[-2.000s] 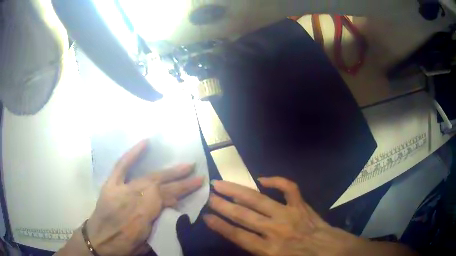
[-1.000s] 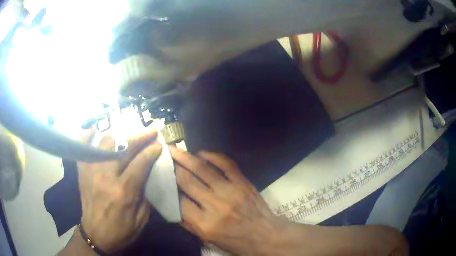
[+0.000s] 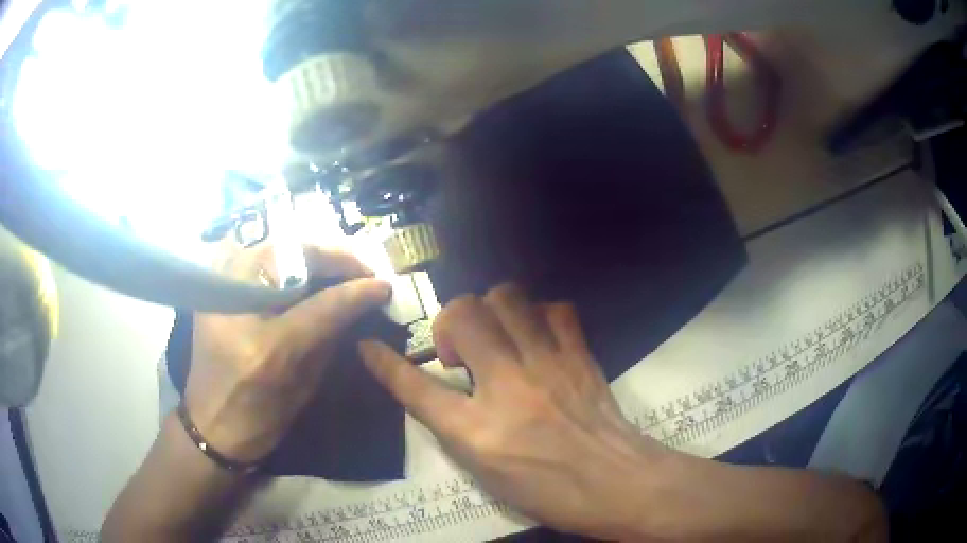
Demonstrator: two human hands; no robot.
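Note:
A small dark cloth piece (image 3: 355, 424) lies on the white table under and beside my hands, its dark side up. My left hand (image 3: 265, 355) lies on it near the presser foot; its fingertips are partly hidden by glare and machine parts, so its grip cannot be told. My right hand (image 3: 530, 392) has its thumb at the small piece's right edge and its fingers curled beside the larger dark panel (image 3: 594, 212). That panel lies flat to the right of the needle area. The ribbed knob (image 3: 411, 246) stands just above the gap between my hands.
The cream machine arm (image 3: 594, 42) crosses the top. The lamp glare washes out the upper left, and a pale curved bar runs above my left hand. Red-orange looped handles (image 3: 742, 95) lie behind the panel. A measuring strip (image 3: 763, 382) follows the white table's front edge.
The pale side of the small piece has gone from view and its dark side shows. My right hand's fingers have curled and its thumb has spread left. The view has shifted.

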